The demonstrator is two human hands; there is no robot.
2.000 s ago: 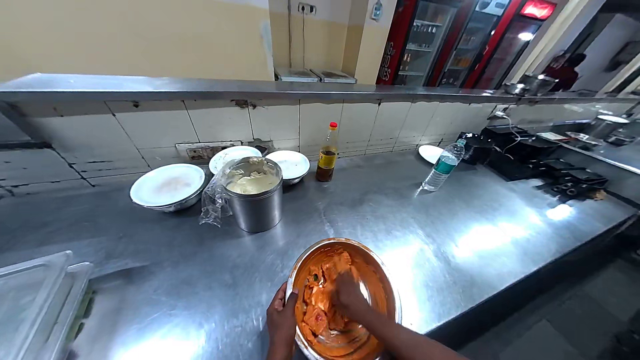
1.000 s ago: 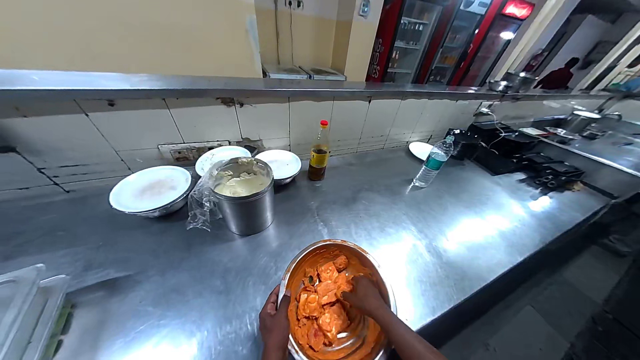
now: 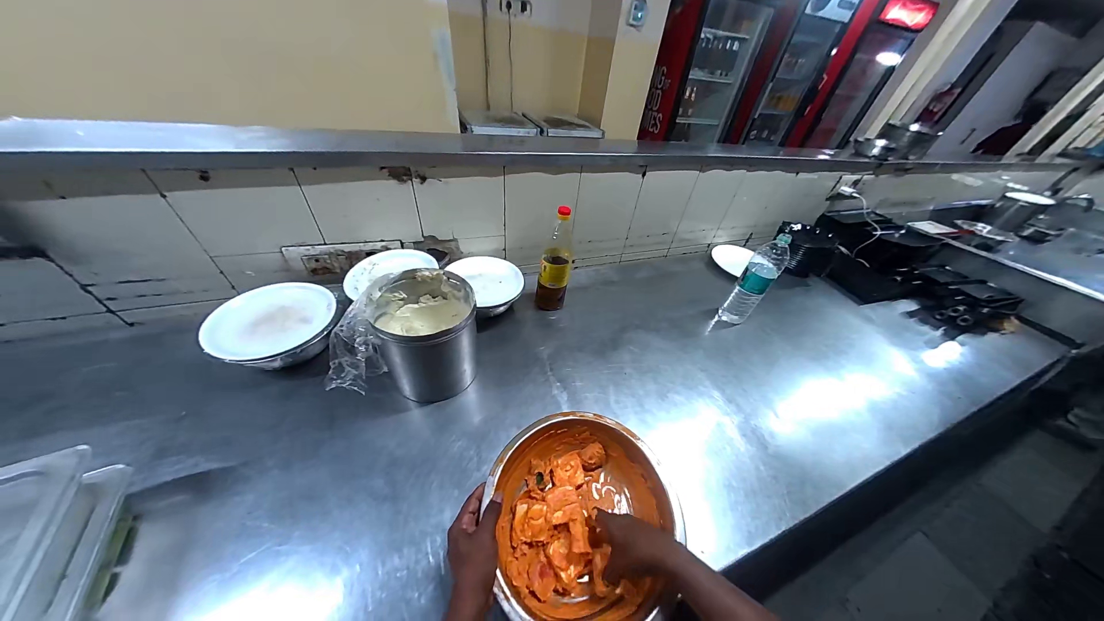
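A round steel bowl [image 3: 664, 483] near the counter's front edge holds chunks coated in orange marinade [image 3: 556, 517]. My left hand [image 3: 473, 543] grips the bowl's left rim, thumb over the edge. Inside the bowl, at the right side of the chunks, is my right hand [image 3: 634, 548]; its fingertips are partly hidden in the orange mix, and whether they hold a piece cannot be told. Beyond the bowl, to the left, stands a steel canister [image 3: 431, 366] of pale creamy paste with clear plastic film [image 3: 352, 349] hanging at its side.
Bowls topped with white plates [image 3: 269, 321] stand behind the canister. A red-capped bottle of dark liquid [image 3: 555, 267] and a tilted clear water bottle [image 3: 755, 283] are farther back. Clear plastic containers [image 3: 65, 526] lie at left. Black cooking equipment [image 3: 914, 267] sits at the far right.
My right hand has shifted toward the right of the bowl, and the chunks lie rearranged. My left hand stays on the left rim.
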